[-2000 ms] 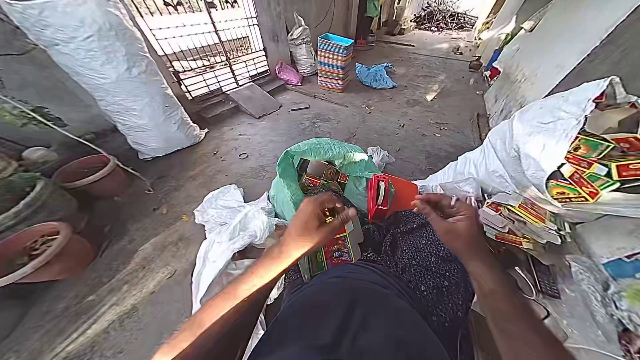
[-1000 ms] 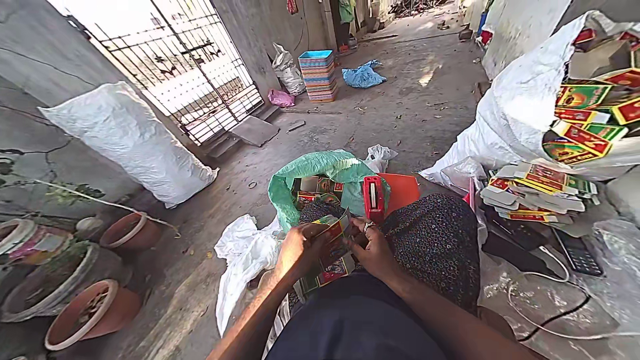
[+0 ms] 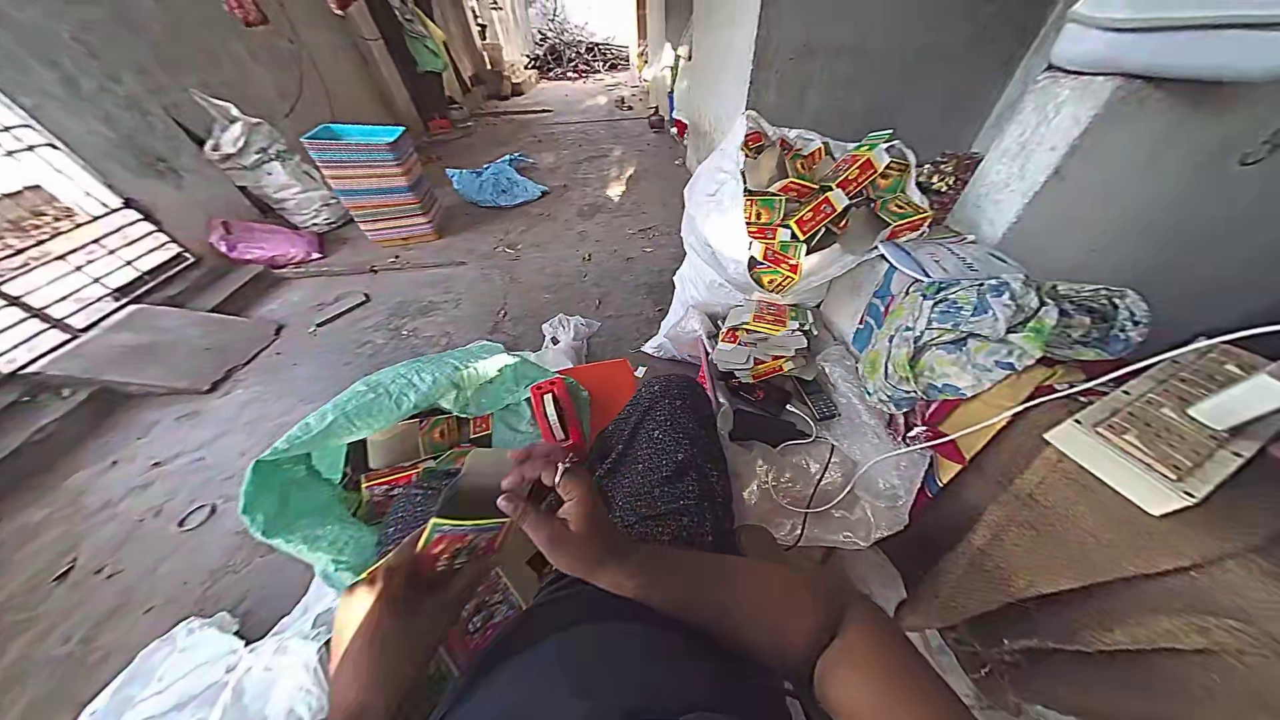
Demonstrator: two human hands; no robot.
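My left hand [image 3: 400,600] is closed on a printed cardboard box [image 3: 465,537] over my lap, its fingers partly hidden. Beside it, my right hand [image 3: 565,510], with a ring on one finger, is near the box's raised grey-brown flap; whether it grips the flap is unclear. Just beyond that hand, a red plastic object [image 3: 557,412] stands upright against an orange-red sheet [image 3: 603,390]. A green woven sack [image 3: 300,480] with its mouth open lies in front of my lap, with printed boxes inside. More printed cartons [image 3: 765,340] are stacked flat right of my knee.
A white sack [image 3: 700,250] full of made-up cartons stands at the right. Near it are a phone [image 3: 817,398], a white cable, patterned cloth [image 3: 950,340] and a switch board [image 3: 1160,430]. Stacked plastic trays [image 3: 375,190], a blue bag [image 3: 497,182] and a pink bag [image 3: 265,243] sit farther off.
The view has swung right. Two seconds ago my hands were apart; a second ago they were together at a box. Now my left hand is lower left with a printed box.
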